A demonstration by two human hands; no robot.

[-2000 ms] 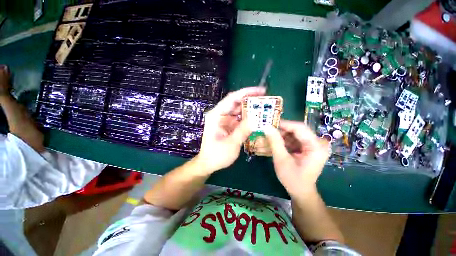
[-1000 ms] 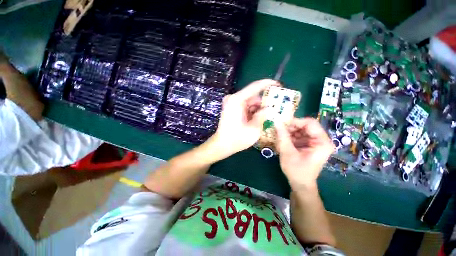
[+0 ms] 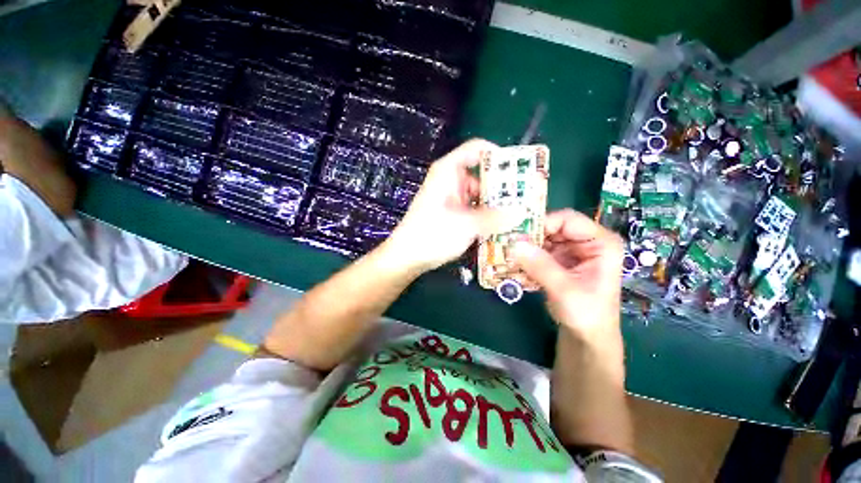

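A gold phone housing (image 3: 487, 268) is held upright above the green mat at the centre. A circuit board (image 3: 513, 179) with a white face and dark spots lies in it. A round ring-shaped part (image 3: 510, 291) hangs at the housing's lower end. My left hand (image 3: 444, 203) grips the housing's left side, with the thumb over the board. My right hand (image 3: 578, 264) holds the lower right side, its thumb on the lower part of the board. Some fingers of both hands are hidden behind the housing.
A glossy black blister tray (image 3: 274, 113) lies at left with gold housings (image 3: 149, 21) at its far corner. A clear bag of boards (image 3: 708, 203) lies at right. A thin grey tool (image 3: 534, 123) lies beyond my hands. A dark slab (image 3: 810, 370) is at lower right. A person's arm (image 3: 38, 160) is at left.
The housing now stands straighter, with more of its lower part and the ring showing. Both hands still hold it. The view has shifted, so the tray and bag sit differently in the picture.
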